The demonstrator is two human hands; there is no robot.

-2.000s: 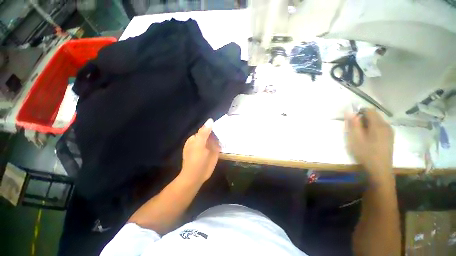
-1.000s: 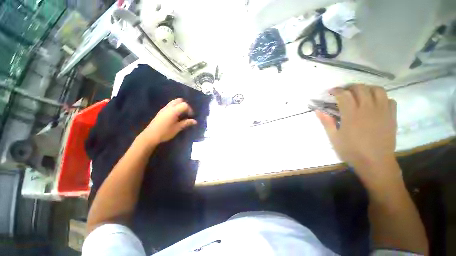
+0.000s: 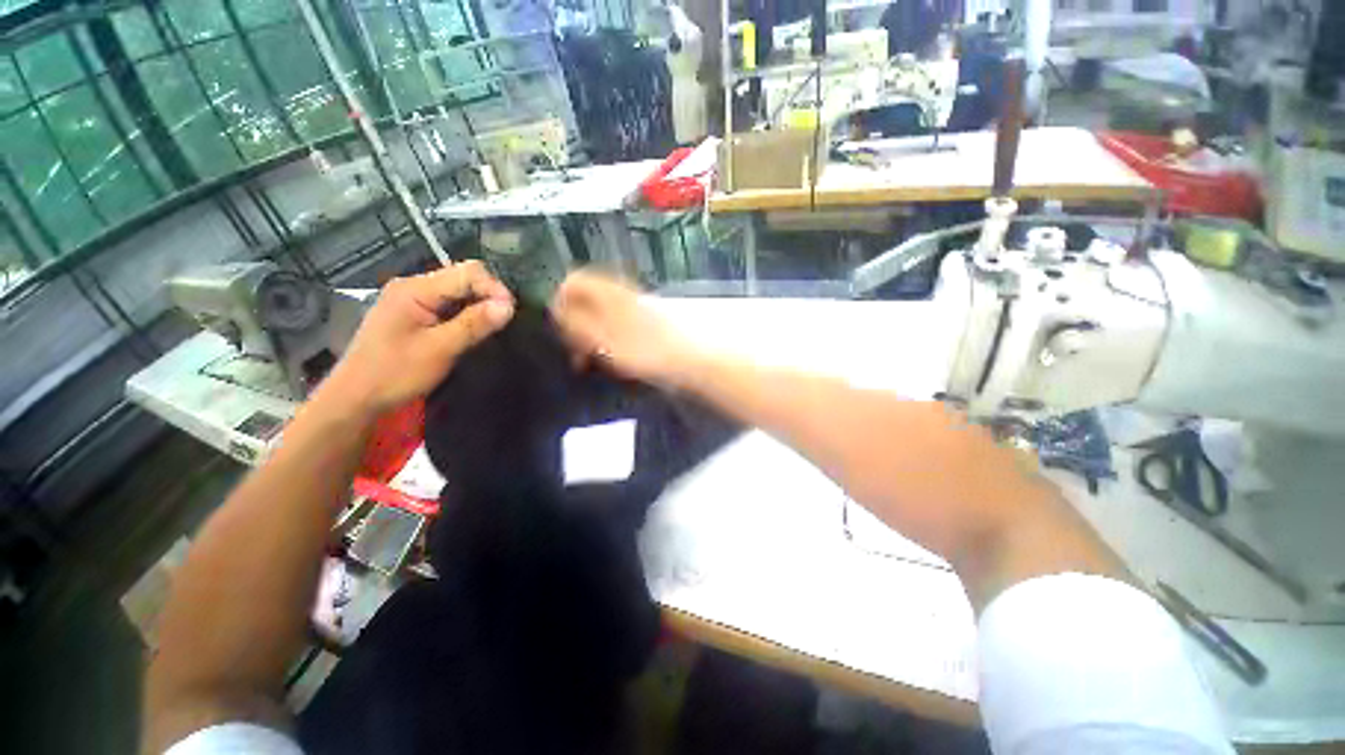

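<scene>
The black garment (image 3: 516, 502) hangs bunched below my hands, over the left part of the table and down towards my lap. A white label (image 3: 599, 451) lies bright on it. My left hand (image 3: 443, 325) pinches the garment's upper edge. My right hand (image 3: 602, 328) is beside it, slightly blurred, at the garment's top edge; its fingertips are hard to make out. Thread snips (image 3: 1213, 631) lie on the table at the lower right.
The sewing machine head (image 3: 1055, 317) stands at the right. Behind its needle area lie a plastic bag (image 3: 1074, 446), black scissors (image 3: 1180, 472) and a thin metal rod (image 3: 1242, 549). A red basket (image 3: 391, 450) is at the left. Other sewing stations stand behind.
The view has tilted up. The snips have left my right hand and lie on the table. My right hand has crossed left to the garment, which is now raised at its top edge.
</scene>
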